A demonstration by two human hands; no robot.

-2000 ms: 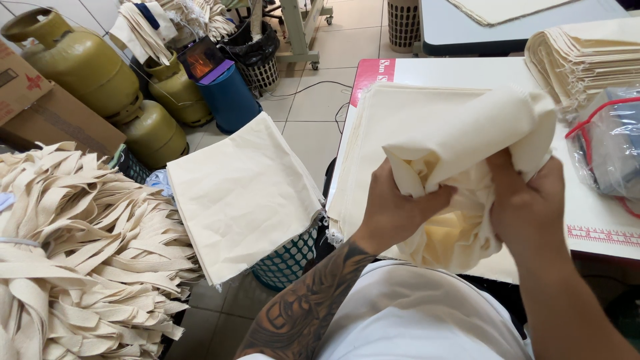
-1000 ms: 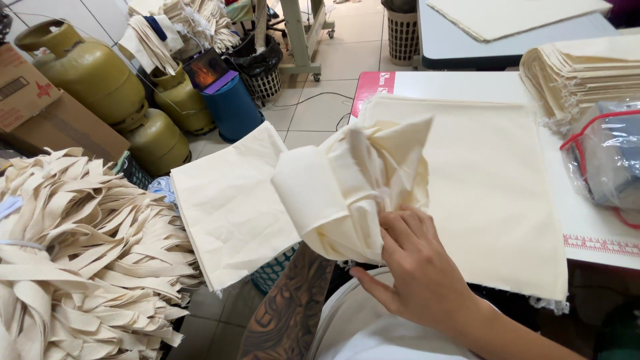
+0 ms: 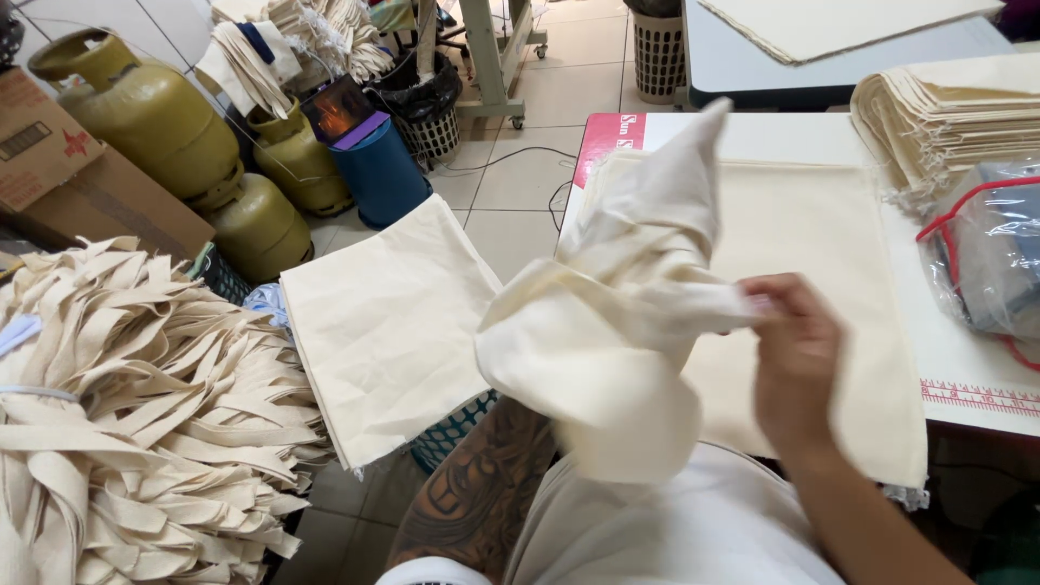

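Note:
My right hand (image 3: 796, 349) pinches a part of a bunched cream cloth piece (image 3: 617, 341), which is blurred and twisted in front of my torso. The cloth hides my left hand; only the tattooed left forearm shows, running up under it. Behind the cloth, a flat stack of cream fabric panels (image 3: 812, 244) lies on the white sewing table (image 3: 747, 134). To the left, another stack of cream panels (image 3: 382, 325) rests on a teal plastic basket (image 3: 455, 431).
A large heap of cream fabric strips (image 3: 162, 406) fills the left side. Folded fabric (image 3: 951, 114) and a clear plastic bag with red edging (image 3: 991, 244) lie at the right. Gas cylinders (image 3: 154, 122), a blue bin (image 3: 378, 175) and a floor cable (image 3: 520, 154) are farther back.
The rolled cloth, held between both hands two seconds ago, has moved left and opened into a loose, twisted shape. My left hand has gone out of sight behind it.

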